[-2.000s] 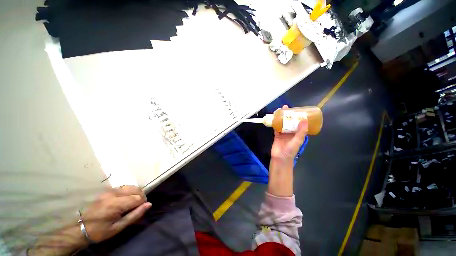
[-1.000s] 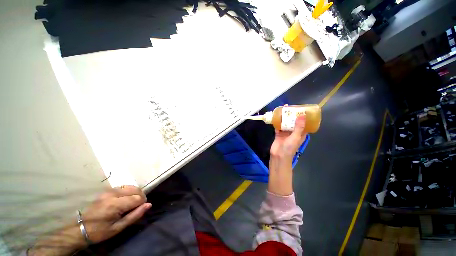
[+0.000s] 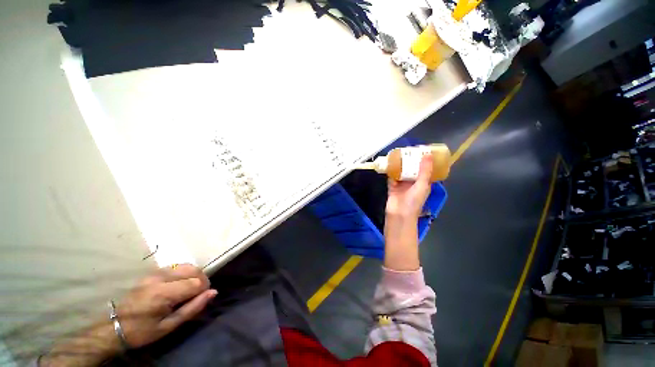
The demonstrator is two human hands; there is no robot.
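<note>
My right hand (image 3: 408, 193) is closed around an amber squeeze bottle (image 3: 438, 162) with a white label. The bottle lies nearly level beyond the table's front edge, its pale nozzle pointing left and its tip at that edge. My left hand (image 3: 166, 301) rests at the table's near corner, fingers curled and thumb stretched out. Whether its fingertips pinch anything is hidden. A thin dark line runs along the table edge between the hands. Rows of brownish squiggles (image 3: 240, 183) mark the white table (image 3: 172, 136).
A black panel pile (image 3: 158, 36) lies at the far left, with loose black strips (image 3: 345, 16) beside it. A yellow pot (image 3: 431, 49) and crumpled whitish wrapping (image 3: 485, 54) stand at the far corner. A blue crate (image 3: 348, 222) is below the edge. Racks (image 3: 596, 244) stand at right.
My right hand and the bottle have moved slightly left and up in view, the nozzle staying near the edge. My left hand has hardly moved. The view has shifted slightly.
</note>
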